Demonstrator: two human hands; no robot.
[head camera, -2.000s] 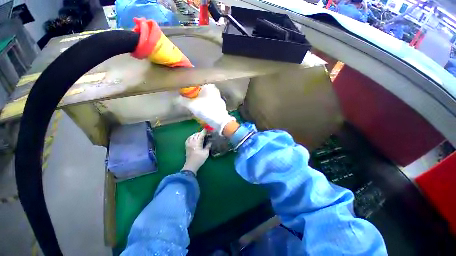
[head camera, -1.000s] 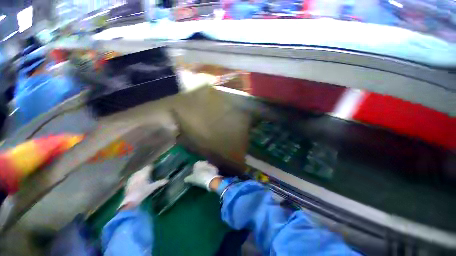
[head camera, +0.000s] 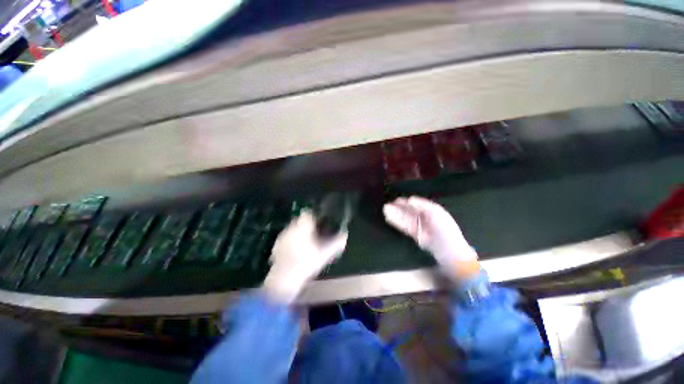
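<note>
My left hand (head camera: 300, 251), in a pale glove, is over the conveyor belt (head camera: 525, 202). Its fingers are on a dark circuit board (head camera: 335, 212), blurred, at the right end of a row of green boards (head camera: 214, 231). My right hand (head camera: 429, 227), also pale-gloved, is open to the right of that board and does not touch it. Motion blur hides the fingertips and whether the board touches the belt.
Reddish-looking boards (head camera: 431, 156) lie at the belt's far side, with more boards (head camera: 660, 114) at the far right. A pale rail (head camera: 375, 283) runs along the near edge. A red object (head camera: 667, 216) stands at the right. The green mat (head camera: 124, 369) shows at lower left.
The view has swung right from the green mat to the conveyor. Both hands have moved from the mat to over the belt, the left with a board. My right hand has come off the board.
</note>
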